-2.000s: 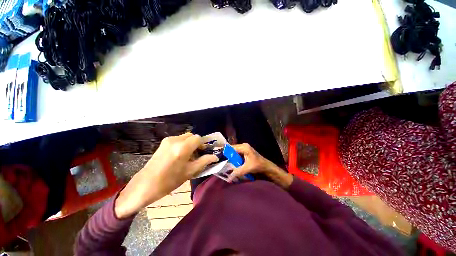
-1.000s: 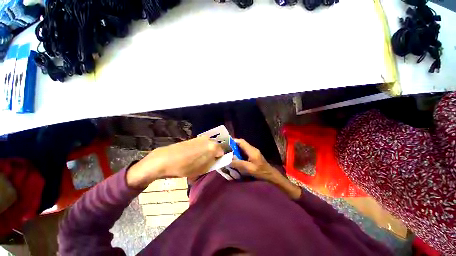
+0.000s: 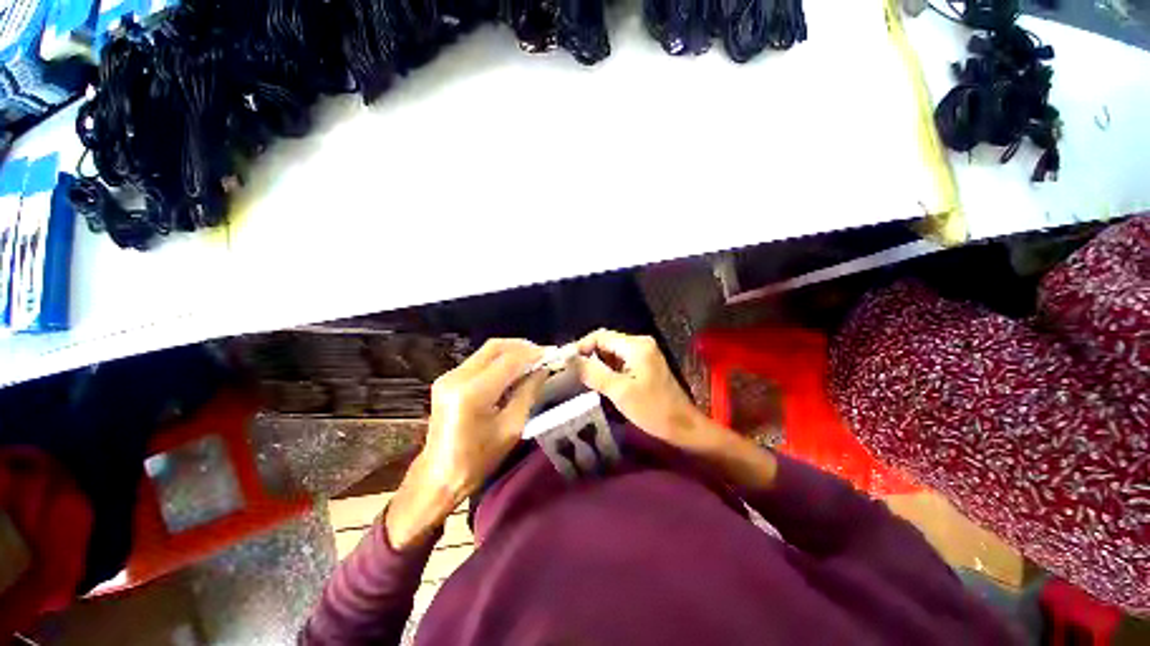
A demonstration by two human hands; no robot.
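Observation:
A retail box [image 3: 583, 442] is held upright at my lap, its white face with two black connectors pictured turned toward me. My left hand [image 3: 477, 410] pinches the box's upper left edge. My right hand [image 3: 641, 379] pinches the upper right edge, fingertips close to the left ones. A pale end flap [image 3: 555, 360] shows between the fingertips. The fingers partly cover the box top, and its inside cannot be seen.
A black cable heap [image 3: 202, 114] lies on the white table [image 3: 568, 164], with finished boxes [image 3: 44, 246] at left. More cables [image 3: 1000, 95] lie beyond a yellow strip [image 3: 927, 114]. Red stools [image 3: 788, 379] stand both sides; a person in patterned clothing [image 3: 965, 416] sits at right.
My left hand has come out of the box opening and now grips its edge. The box has turned so its printed face shows. The right hand has moved up to the flap. The view has shifted slightly.

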